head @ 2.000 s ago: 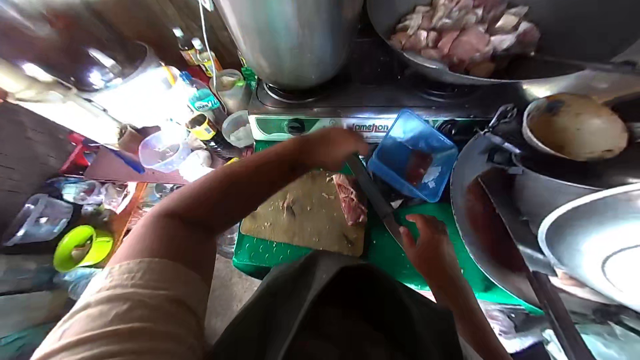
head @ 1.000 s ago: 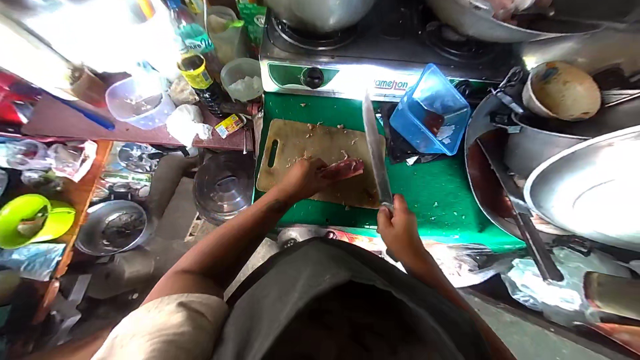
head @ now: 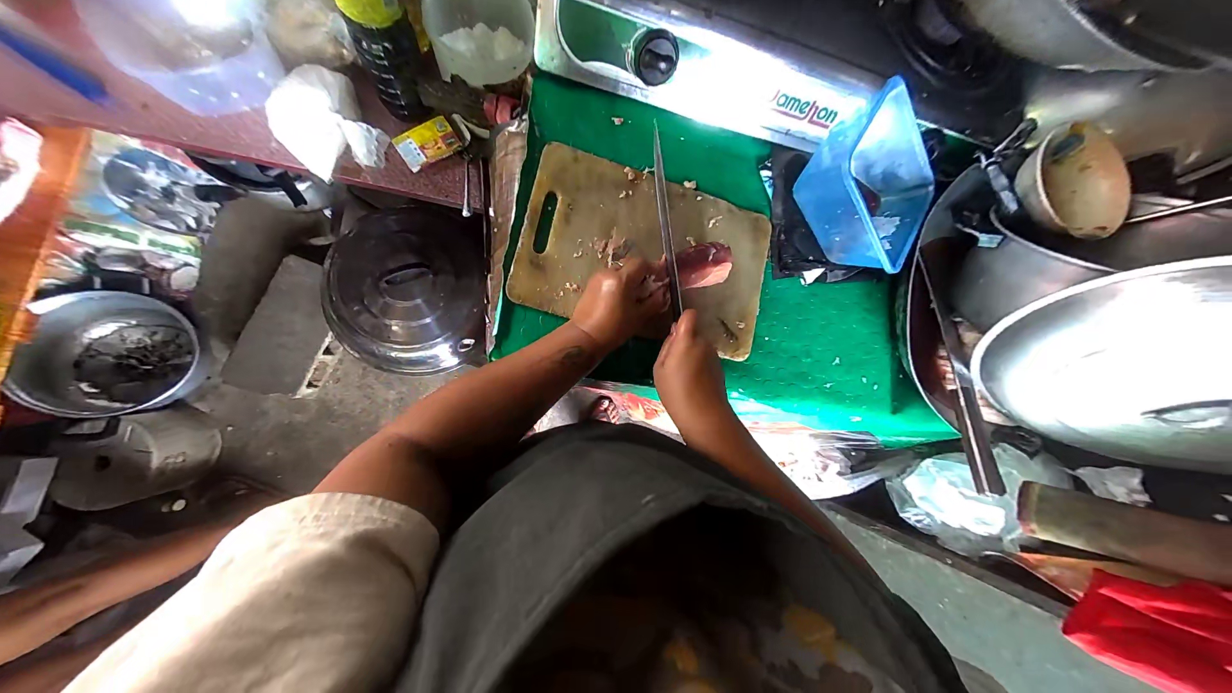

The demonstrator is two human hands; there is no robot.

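A long-bladed knife point(head: 664, 207) is in my right hand point(head: 689, 361), its blade pointing away from me and lying across a piece of raw meat point(head: 705, 266). My left hand point(head: 616, 300) presses on the meat's left end, close beside the blade. Both rest over a worn tan cutting board point(head: 577, 207) with a slot handle, scattered with small meat scraps. The board lies on a green covering point(head: 818, 337). To the right of the board stands a blue plastic container point(head: 866, 183), tilted, its contents mostly hidden.
A gas stove point(head: 712, 67) runs behind the board. Large metal pots and a bowl point(head: 1073, 183) crowd the right side. At left are a round metal lid point(head: 404, 289), a white plastic bag point(head: 313, 115) and a metal basin point(head: 106, 351). Another person's forearm point(head: 115, 587) shows lower left.
The knife, held upright beside the meat a second ago, now lies across it. Two seconds ago my left hand was near the blue container; it has since come down onto the meat. The view has shifted.
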